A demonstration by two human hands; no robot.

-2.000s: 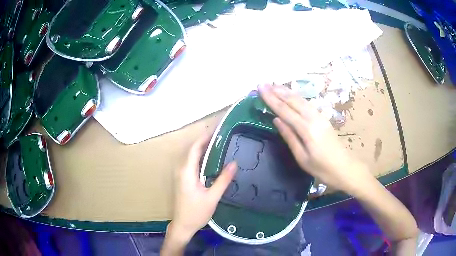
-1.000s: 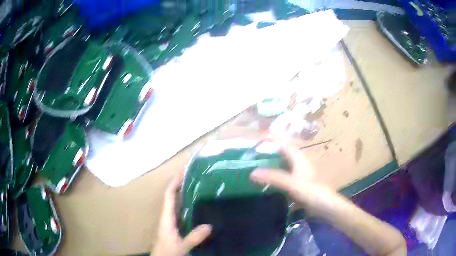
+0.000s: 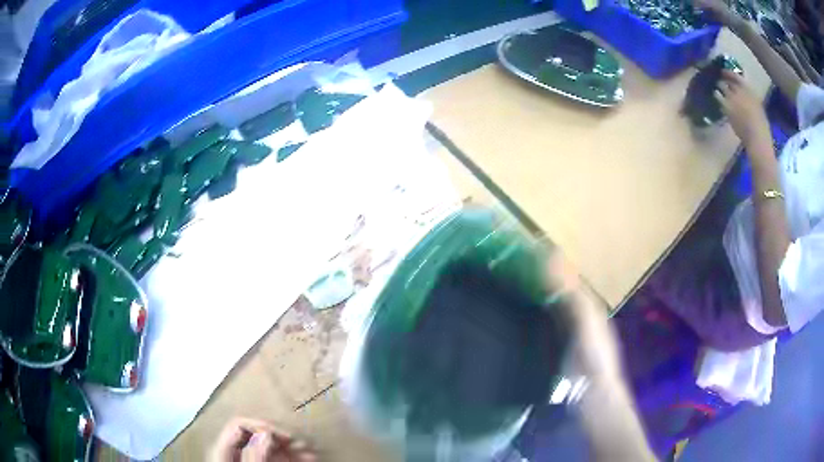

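A green car body shell [image 3: 452,334], blurred by motion, is in front of me with its dark recess facing up. My right hand [image 3: 578,316], also blurred, grips its right edge; the fingers are partly hidden. My left hand [image 3: 257,442] is at the bottom edge, cut off, away from the shell, its fingers loosely curled with nothing visible in them. A pale glue dish [image 3: 330,287] sits on the stained patch left of the shell. A thin stick [image 3: 316,397] lies on the board below the dish.
Loose green panels [image 3: 172,189] lie on the white sheet [image 3: 262,235] beside a blue bin [image 3: 298,54]. Green bodies [image 3: 113,334] are stacked at left; another body [image 3: 565,65] lies at the far right. A person [image 3: 768,198] handles a dark part beside another blue bin [image 3: 660,41].
The view has swung right. The shell has moved right across the bench in my right hand. My left hand has let go of the shell and is apart from it.
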